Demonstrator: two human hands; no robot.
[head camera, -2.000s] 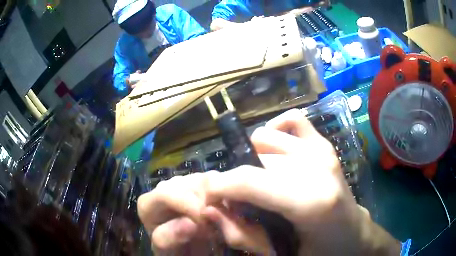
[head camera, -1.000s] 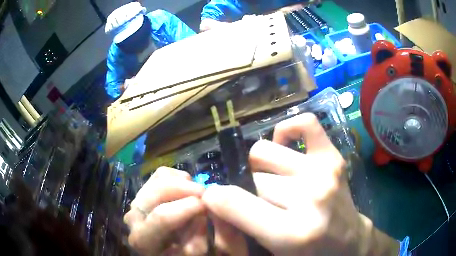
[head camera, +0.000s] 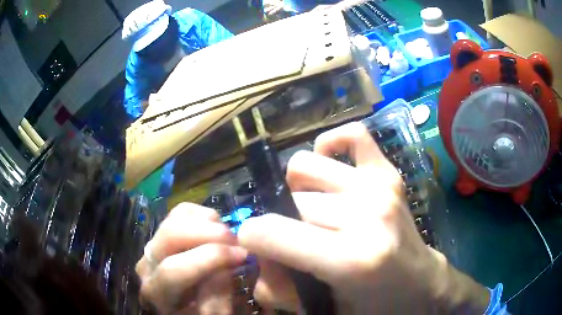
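Observation:
My right hand (head camera: 351, 221) is closed around a black two-pin test probe (head camera: 274, 178), whose two pale metal prongs point up and away from me. My left hand (head camera: 188, 258) has its fingertips pinched together, touching the right thumb tip. A bright blue glow (head camera: 240, 215) shows just above the meeting fingertips; whatever small item may be between them is hidden. Behind and under both hands lies a clear blister tray (head camera: 400, 114) with dark units in its pockets, mostly covered by my hands.
Cardboard sheets (head camera: 246, 64) lie behind the tray. Stacked blister trays (head camera: 80, 209) stand at left. A red bear-shaped fan (head camera: 502, 135) with a white cord is at right. Blue bins (head camera: 394, 80), a white bottle (head camera: 435, 31) and a person in blue (head camera: 200, 27) are behind.
The blue glow has appeared at the fingertips since the oldest frame. Both hands and the probe sit slightly further left, and so does the whole scene. The prongs tilt left again after being more upright.

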